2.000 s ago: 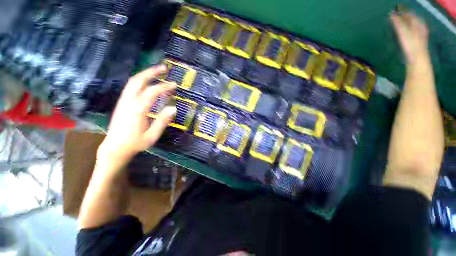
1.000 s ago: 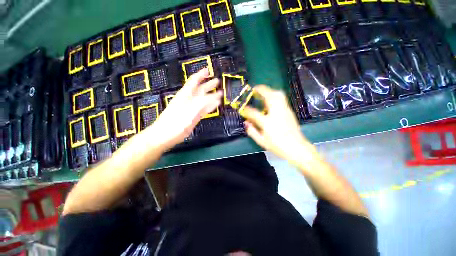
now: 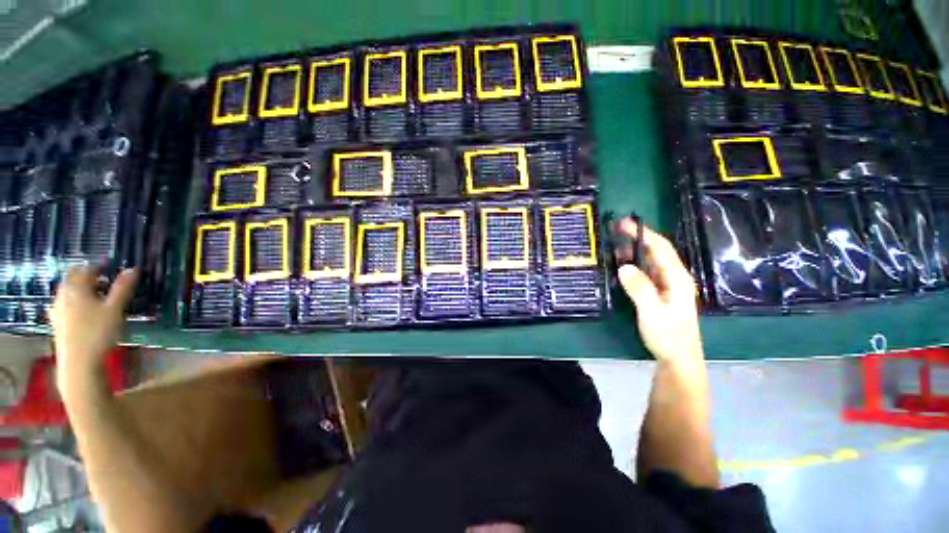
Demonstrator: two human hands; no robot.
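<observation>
A black tray (image 3: 442, 117) lies in front of me with yellow rectangular frames (image 3: 361, 174) in pockets of all three rows; both outer rows have a frame in every column, the middle row has three. My right hand (image 3: 666, 297) is at its right edge, thumb and fingers closed on a small dark frame (image 3: 637, 248), seen almost edge-on. My left hand (image 3: 85, 318) is at the front edge of the tray stack (image 3: 62, 198), thumb and forefinger apart; whether it grips a tray is hidden.
A second black tray (image 3: 695, 156) lies at the right, with yellow frames in its back row, one in the middle row and a shiny front row. Below the green bench (image 3: 499, 344) are a brown carton (image 3: 224, 416) and red stools (image 3: 900, 390).
My left hand has moved from the middle tray left to the stack. My right hand has moved right, off the tray. The front-right pocket's frame now lies flat. The view has levelled.
</observation>
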